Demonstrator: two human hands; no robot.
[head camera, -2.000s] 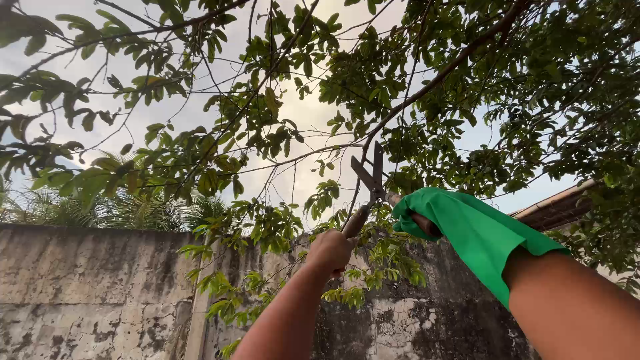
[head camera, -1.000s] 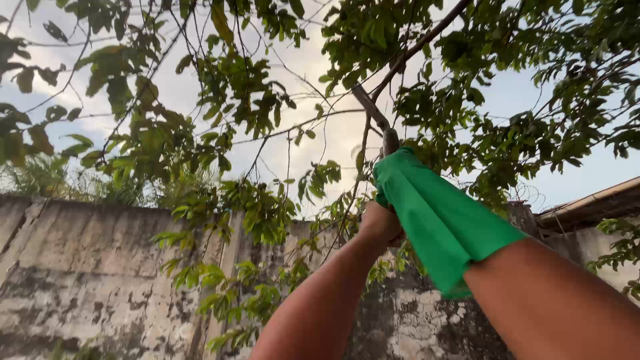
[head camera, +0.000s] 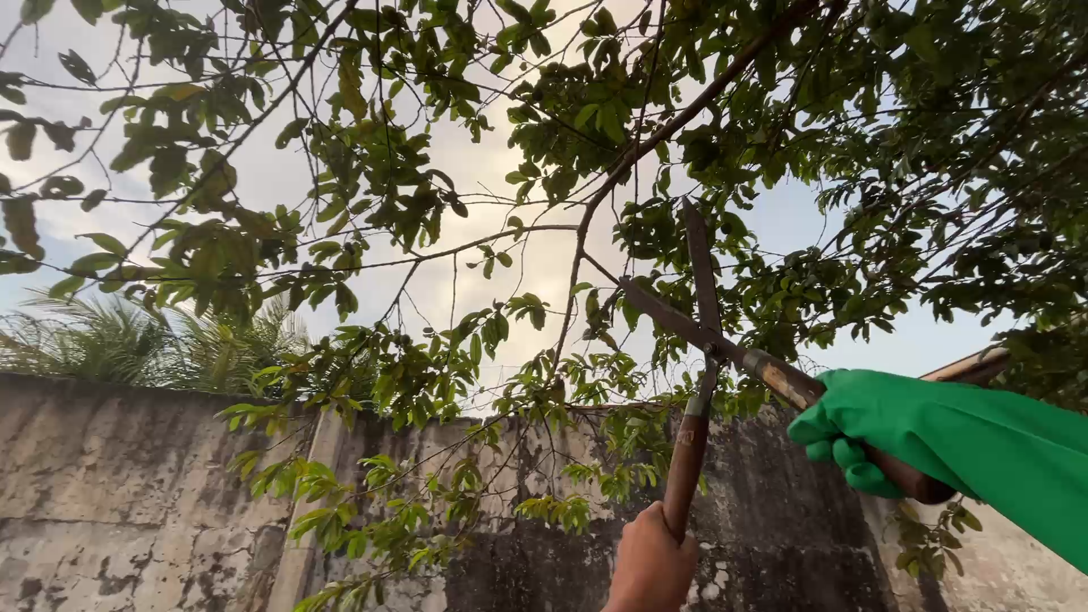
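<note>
A pair of hedge shears (head camera: 712, 347) with wooden handles points upward, its two blades spread in a V. My bare left hand (head camera: 653, 557) is closed around the lower end of the left handle. My right hand (head camera: 858, 433), in a long green rubber glove, grips the other handle, whose end sticks out below the fingers. Just left of the blades, a forked tree branch (head camera: 585, 223) hangs down with leafy twigs. The tip of the left blade is near a thin side twig; whether they touch I cannot tell.
A stained concrete wall (head camera: 153, 476) crosses the lower view, with a vertical post (head camera: 306, 518) in it. Leafy twigs (head camera: 399, 501) hang in front of the wall. Palm fronds (head camera: 170, 340) rise behind it. A roof edge (head camera: 969, 365) shows at right, and dense foliage fills the upper right.
The shears' blades, close together a second ago, are now spread wide. My hands, which were close to each other then, are apart, and the shears sit further right and lower in view.
</note>
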